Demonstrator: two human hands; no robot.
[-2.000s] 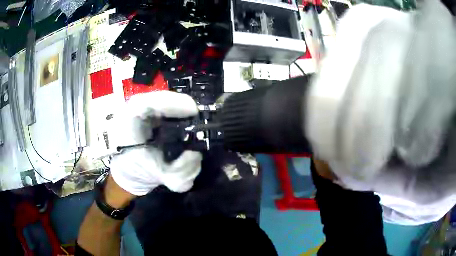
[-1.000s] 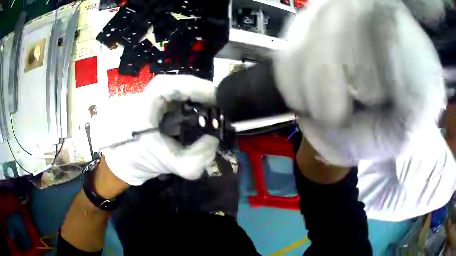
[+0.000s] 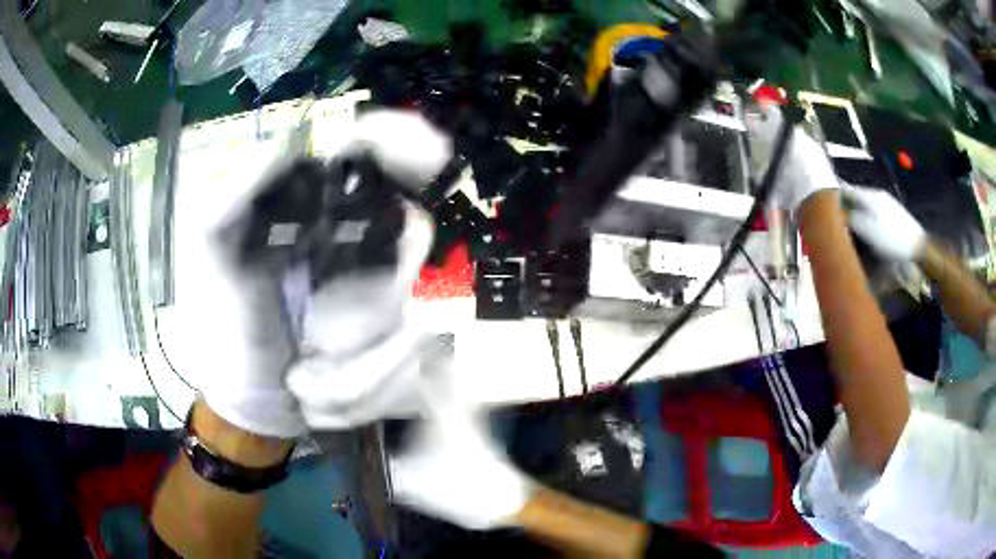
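My left hand, in a white glove with a dark watch at the wrist, holds black plastic fittings raised over the left part of the bench. Two dark blocky parts show side by side, each with a pale patch. My right hand, gloved and blurred, reaches in from the lower right and overlaps the left glove below the fittings. Its fingers cannot be told apart, nor whether they grip anything. The black screwdriver is blurred and tilted above the bench, out of my hands.
Silver profiles lie at left. Black pieces lie mid-bench beside the metal feeder. A black cord crosses at right. Another person's gloved hands work at right. A red stool stands below.
My right hand has let go of the screwdriver and moved left to my left hand. My left hand has raised the fittings. The view has shifted, showing more of the right side.
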